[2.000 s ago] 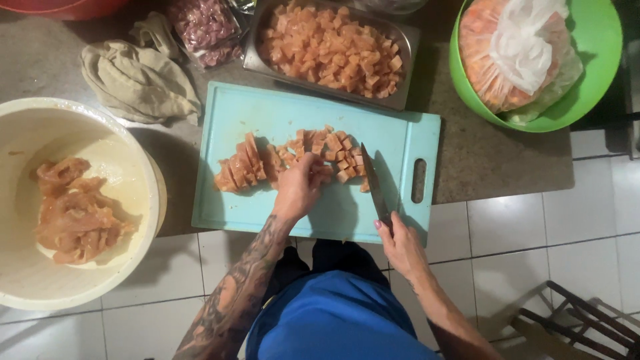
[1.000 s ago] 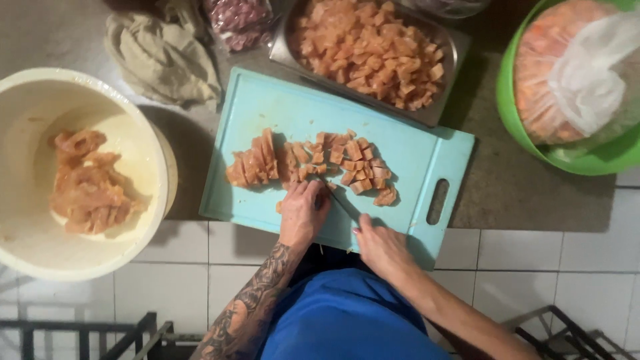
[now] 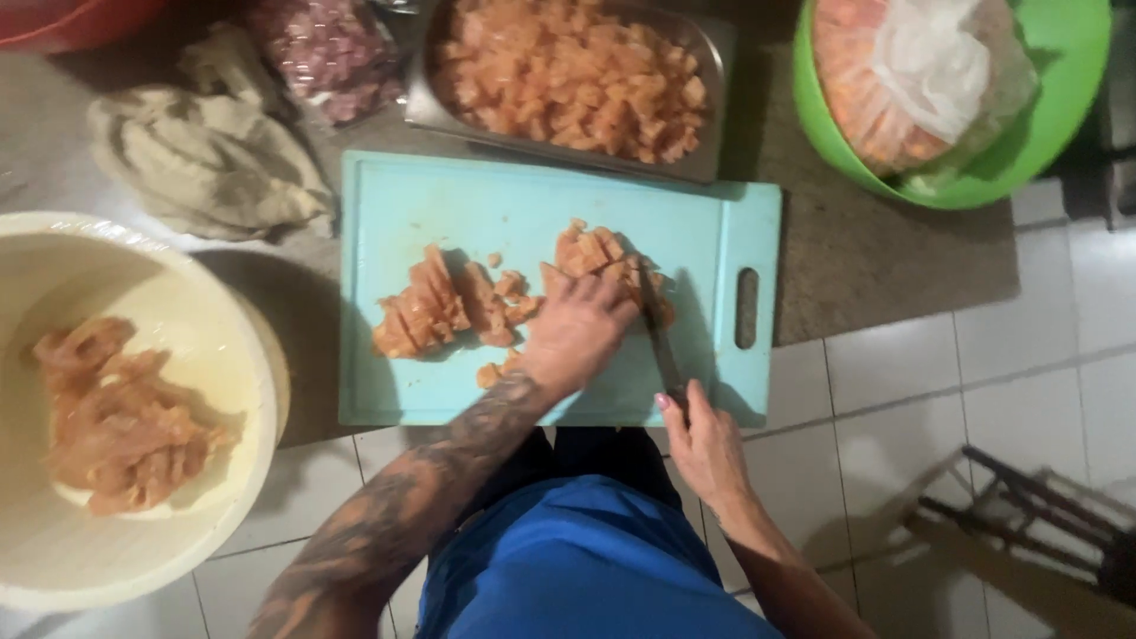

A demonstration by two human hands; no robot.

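On the turquoise plastic cutting board (image 3: 532, 191) lie sliced strips of raw meat (image 3: 420, 306) at the left and a heap of cut raw meat pieces (image 3: 590, 248) right of centre. My left hand (image 3: 581, 333) rests on that heap with its fingertips on the pieces; whether it grips any is hidden. My right hand (image 3: 706, 435) is closed around the handle of a kitchen knife (image 3: 658, 342) at the board's front edge. The blade points away from me, along the right side of the heap. A few small bits of meat lie between the strips and the heap.
A steel pan (image 3: 568, 146) of diced meat touches the board's far side. At left stand a white tub (image 3: 253, 382) with raw meat and a crumpled cloth (image 3: 200, 160). Bagged meat (image 3: 328, 58) lies behind. A green bowl (image 3: 852, 169) holds a filled plastic bag (image 3: 932, 67).
My left hand has moved away from the board's near edge onto the right-hand heap. The knife has moved to the right side of the pieces, and those pieces now lie closer together.
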